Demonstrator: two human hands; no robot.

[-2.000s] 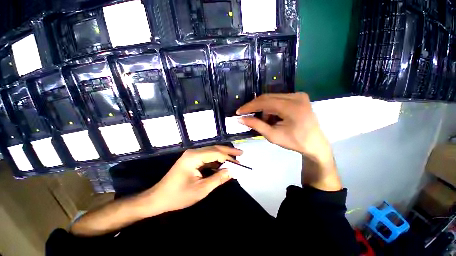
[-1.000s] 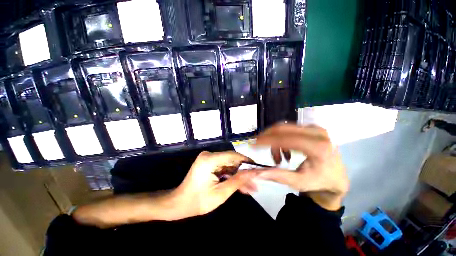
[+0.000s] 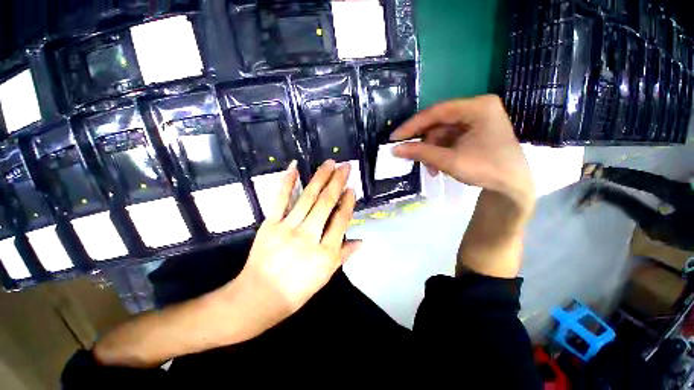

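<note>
The black blister tray (image 3: 221, 85) lies in front of me, with white-faced square parts (image 3: 157, 222) at the near ends of its front pockets. My right hand (image 3: 468, 145) pinches a white square (image 3: 393, 163) between thumb and fingers at the near end of the rightmost front pocket. The far part of that pocket shows black. My left hand (image 3: 293, 247) lies palm down, fingers spread, over the near edge of the tray. Its fingertips touch the white squares in the two pockets to the left and partly cover them. Its palm is hidden; no stack shows in it.
Green mat (image 3: 455, 57) shows right of the tray. Ridged black stacked trays (image 3: 597, 72) stand at the far right. The pale bench edge (image 3: 411, 244) runs below. Another person's dark sleeve and hand (image 3: 635, 194) reach in at right. A blue stool (image 3: 582, 329) and cartons (image 3: 660, 283) are below.
My left hand has moved from in front of the bench edge onto the tray and turned palm down. My right hand has brought a white square to the rightmost pocket. The other person's arm reaches further in.
</note>
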